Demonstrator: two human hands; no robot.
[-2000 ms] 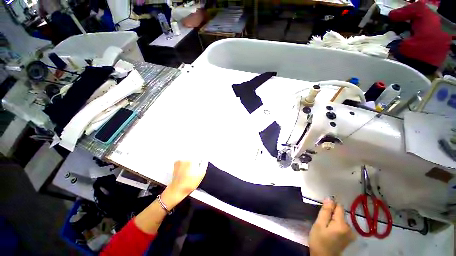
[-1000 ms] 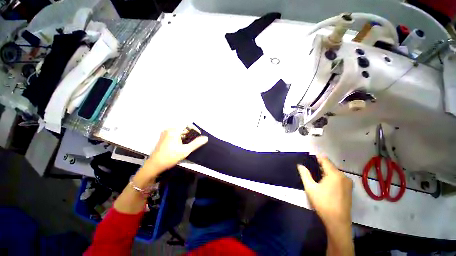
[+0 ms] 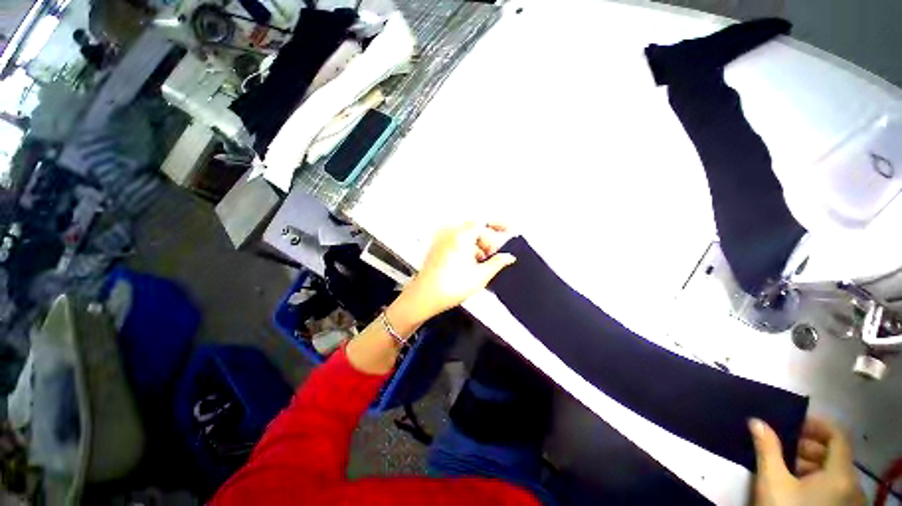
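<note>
A dark curved fabric band (image 3: 633,371) lies along the front edge of the white table. My left hand (image 3: 463,265) pinches its left end between thumb and fingers. My right hand (image 3: 806,469) holds its right end, thumb on top, and is partly cut off by the bottom edge. Another dark piece (image 3: 737,163) lies behind, running from the back of the table down to the presser foot area (image 3: 771,302) of the sewing machine. Whether any white piece lies under the held band cannot be seen.
Black and white strips (image 3: 341,91) are piled on the left side stand, beside a phone with a teal edge (image 3: 360,146). Blue bins (image 3: 229,400) stand on the floor at left, one below the table. Red scissor handles (image 3: 890,486) show at the right edge.
The view has swung left, so the machine sits further right. Both hands still hold the band, now stretched out flatter. The dark piece behind shows as one long strip down to the needle area.
</note>
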